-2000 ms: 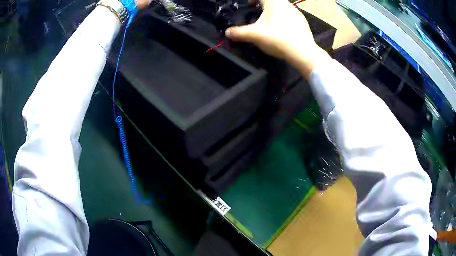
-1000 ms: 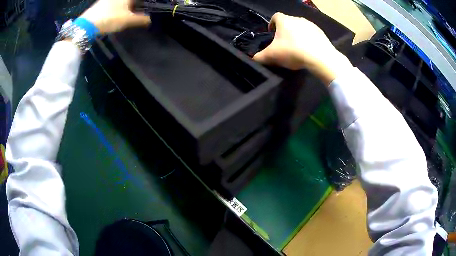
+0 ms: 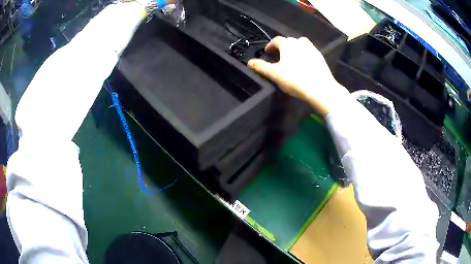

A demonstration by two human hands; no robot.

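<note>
Black foam trays (image 3: 235, 121) are stacked at the bench edge; the near compartment of the top one is empty. My right hand (image 3: 289, 64) is over the compartment behind it, its fingers curled at a dark unit (image 3: 253, 50) with thin light wires. The fingertips are partly hidden, so its grip is unclear. My left hand is cut off by the top edge; only the wrist with a metal watch (image 3: 151, 6) and blue strap shows. Clear plastic wrap (image 3: 177, 14) is beside that wrist.
A brown cardboard sheet (image 3: 330, 227) lies at the lower right on the green mat (image 3: 284, 175). A lined tub (image 3: 385, 111) is partly behind my right sleeve. A small-parts tray (image 3: 397, 69) and a shiny dark pile (image 3: 431, 162) are at right. Blue coiled cord (image 3: 127, 131) hangs at left.
My left hand moved from over the tray's left end up to the top edge. My right hand moved slightly left and down. The view shifted and the blue cord changed its hang.
</note>
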